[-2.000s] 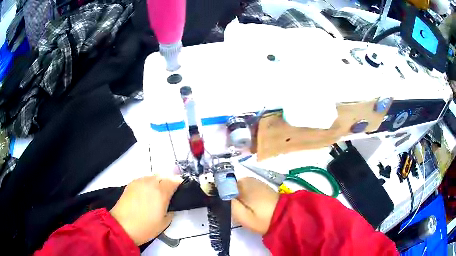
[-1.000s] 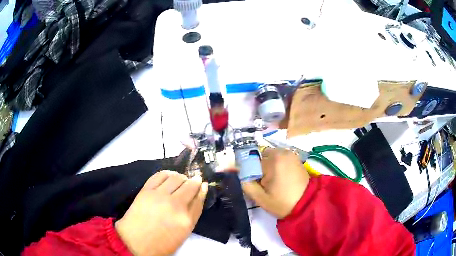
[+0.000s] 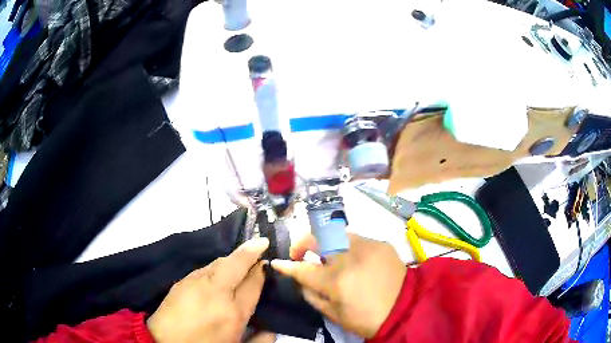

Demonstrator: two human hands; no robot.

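The black garment panel (image 3: 127,268) runs from the left to below the presser foot area (image 3: 268,214) of the white sewing machine (image 3: 321,74). My left hand (image 3: 214,291) presses on the black cloth, its fingertips just in front of the foot. My right hand (image 3: 355,281) is beside and below the grey-blue cylinder (image 3: 328,231), its index finger pointing left, close to my left fingertips, on the black cloth. The needle is too blurred to make out. Cloth under my palms is hidden.
Scissors with green and yellow handles (image 3: 429,224) lie right of the cylinder. A black device (image 3: 521,228) lies farther right. Brown cardboard (image 3: 422,151) is fixed to the machine. More black cloth (image 3: 87,167) and plaid cloth (image 3: 50,60) lie at the left.
The fringed black strip hanging below the foot is no longer distinct. My right hand has moved down and left towards my left fingertips. More of the scissors shows.
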